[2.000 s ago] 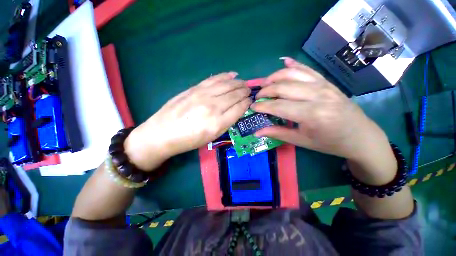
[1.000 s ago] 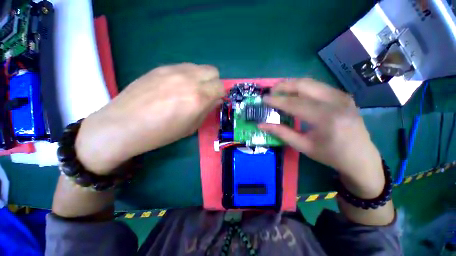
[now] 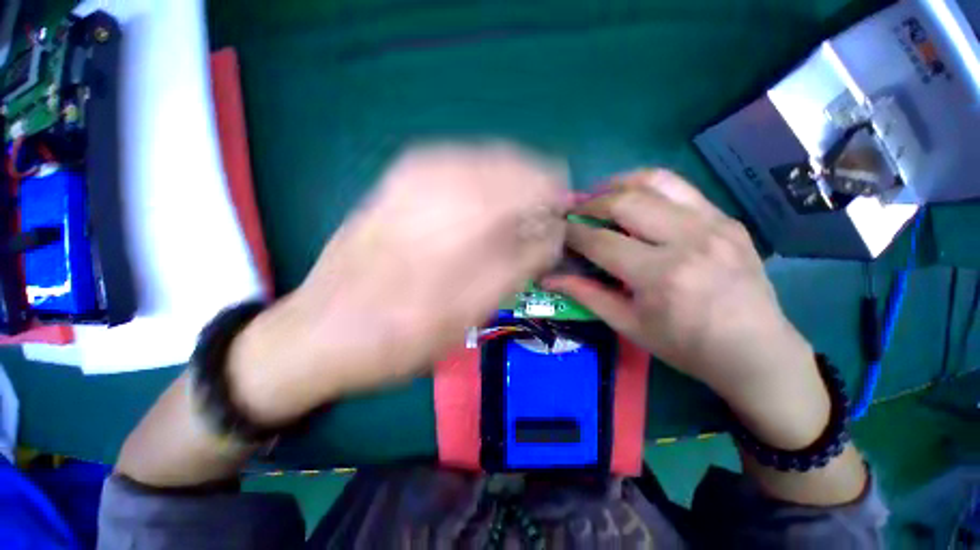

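The green circuit board (image 3: 550, 306) lies in the upper part of the black housing (image 3: 492, 414), mostly covered by both hands. The blue battery pack (image 3: 550, 387) fills the lower part. A small white plug (image 3: 472, 337) with thin coloured wires sticks out at the housing's left. The unit lies on a red sheet (image 3: 459, 414). My left hand (image 3: 451, 252) is blurred above the board's upper left, its fingertips bunched and what they hold unclear. My right hand (image 3: 672, 258) has its fingers on the board's upper right and holds it.
At the left, another black unit with green board and blue battery (image 3: 59, 236) lies by a white sheet (image 3: 177, 193) and red sheet. A pale grey screw feeder (image 3: 774, 161) stands at upper right, a blue cord (image 3: 890, 322) below it. Blue clothing (image 3: 48, 505) shows bottom left.
My left hand moved off the board to the left, then back over its upper left. My right hand stayed at the board's right. The board now lies straighter, less tilted than two seconds ago.
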